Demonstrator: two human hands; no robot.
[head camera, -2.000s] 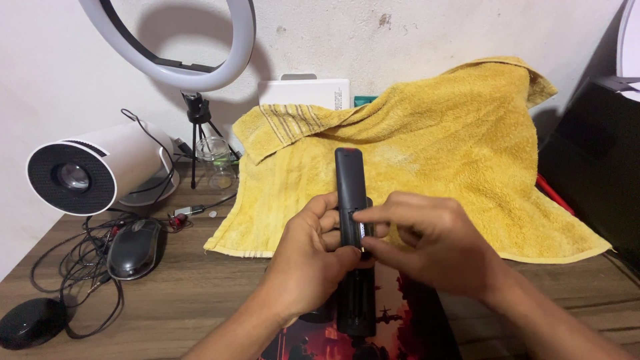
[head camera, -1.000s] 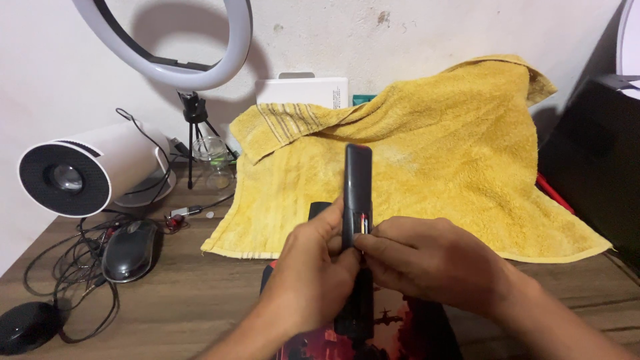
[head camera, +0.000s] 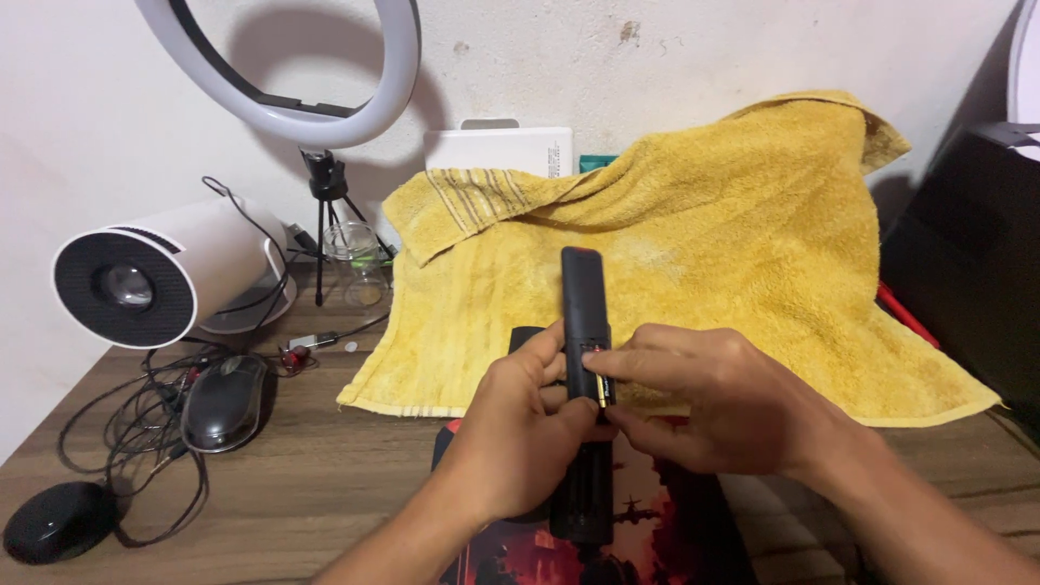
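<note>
A black remote control (head camera: 583, 292) is held upright in my left hand (head camera: 524, 422), its back towards the camera and its battery compartment uncovered. A battery (head camera: 602, 388) with a gold-coloured end shows at the compartment's right side. My right hand (head camera: 707, 398) touches the remote at the compartment, index fingertip on its upper part and thumb near the battery's lower end. Whether the right fingers grip the battery cannot be told. Below the hands, a second dark, long object (head camera: 583, 496) lies over a red and black mouse pad (head camera: 642, 520); its upper part is hidden.
A yellow towel (head camera: 731, 268) spreads behind the hands. At left are a white projector (head camera: 219, 252), a computer mouse (head camera: 225, 404), tangled cables (head camera: 122, 422), a round black object (head camera: 61, 520) and a ring light (head camera: 357, 122) on a small tripod (head camera: 327, 187). A black box-like object (head camera: 967, 268) stands at right.
The remote has turned a little, so its back faces the camera more than a second ago. My right fingers have shifted on the compartment.
</note>
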